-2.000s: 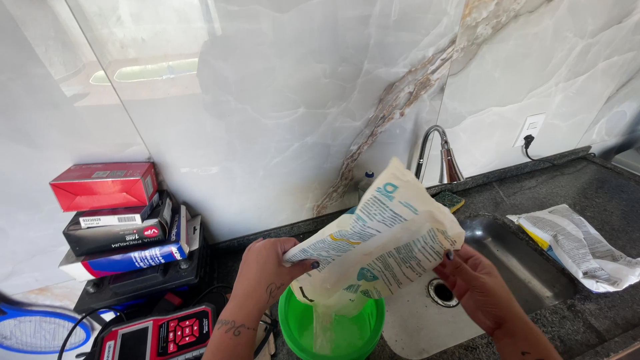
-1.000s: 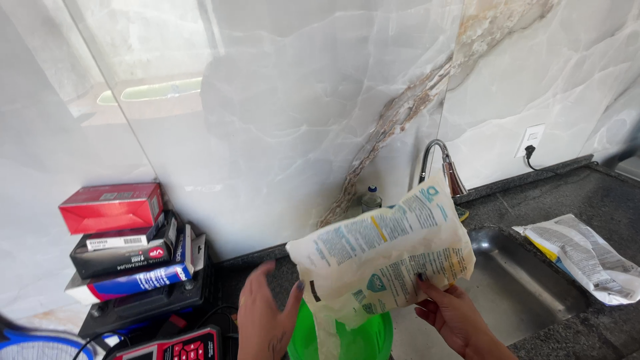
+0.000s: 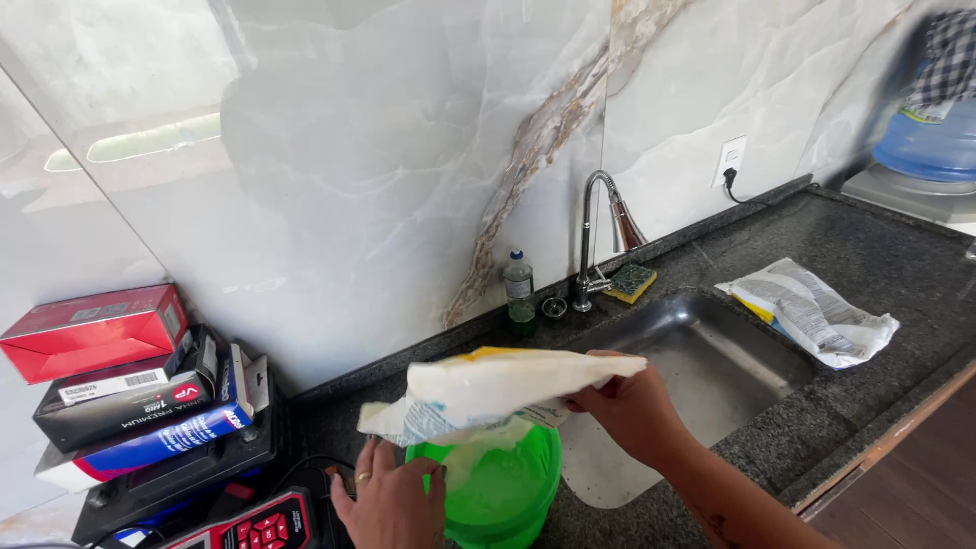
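Note:
A white plastic bag [image 3: 488,389] with blue print and a yellow edge is tilted over a green plastic bucket [image 3: 499,488]. My right hand [image 3: 625,408] pinches the bag's right end above the near rim of the sink. Just below the bag's left end, my left hand [image 3: 396,492] is beside the bucket, with a ring on one finger; whether its fingertips touch the bag is not clear. A translucent flap hangs from the bag into the bucket's mouth. Pale material lies inside the bucket, partly hidden by the bag and that flap.
Behind the steel sink [image 3: 686,335] stand a faucet [image 3: 587,236], a scouring sponge [image 3: 631,282] and a dish soap bottle [image 3: 520,293]. Another plastic bag [image 3: 816,313] lies right of the sink. Stacked boxes [image 3: 137,404], a black battery [image 3: 183,488] and a red handheld tester [image 3: 259,526] crowd the left.
The bag was spread with its printed face toward me; now it is flatter and folded over the bucket. My left hand held its left edge two seconds ago and was off it one second ago.

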